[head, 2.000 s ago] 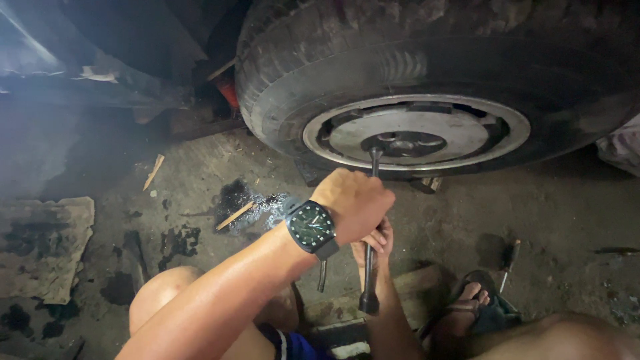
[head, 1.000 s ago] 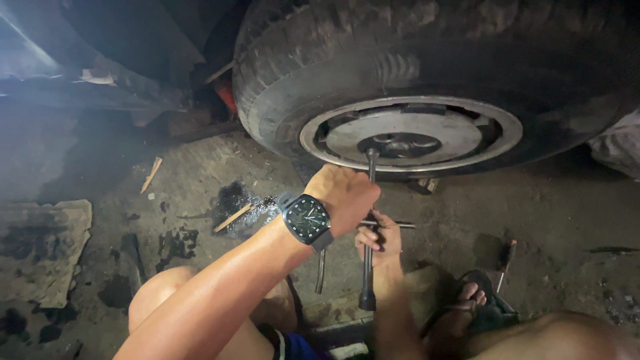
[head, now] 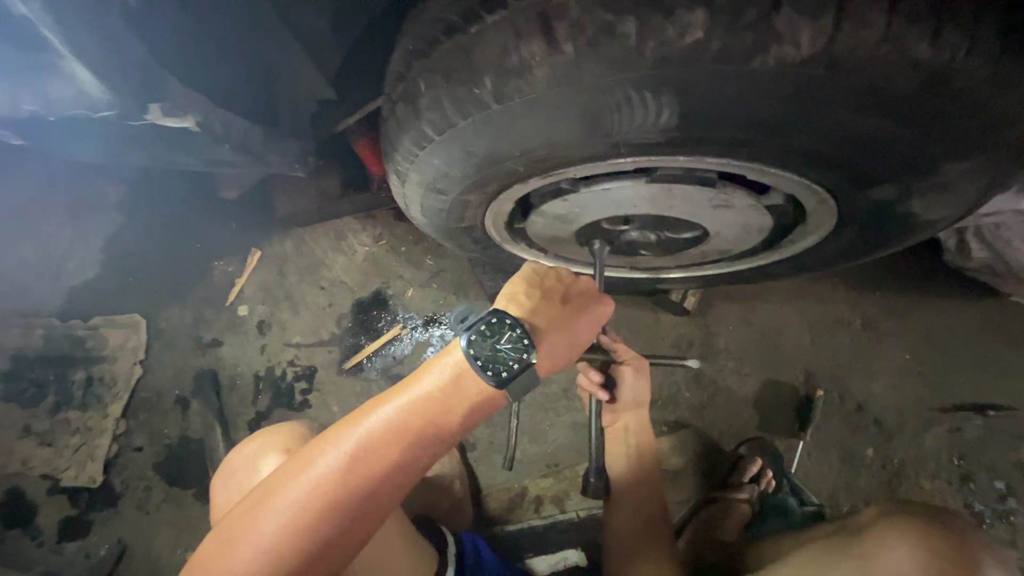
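Note:
A four-way lug wrench (head: 596, 432) reaches from between my knees up to the hub of a wheel (head: 656, 216), its far socket at the recessed hub centre. My left hand (head: 552, 308), with a black watch on the wrist, is closed round the upper shaft just below the rim. Lower down, my right hand (head: 620, 380) grips the wrench around its crossing, fingers curled round the shaft. One cross arm sticks out to the right of that hand. The wrench's lower socket hangs free near my right forearm. Fingers of my left hand are mostly hidden.
The large black tire (head: 512, 136) fills the upper right. On the stained floor lie wood slivers (head: 374, 346), a short dark rod (head: 511, 436), a flat torn sheet (head: 72, 400) at left, and a screwdriver (head: 808, 420) near my sandalled foot (head: 744, 488). A red object (head: 369, 156) stands behind the tire.
My right hand has come up the shaft to the wrench's crossing, and a cross arm now shows to its right. My left hand stays on the upper shaft.

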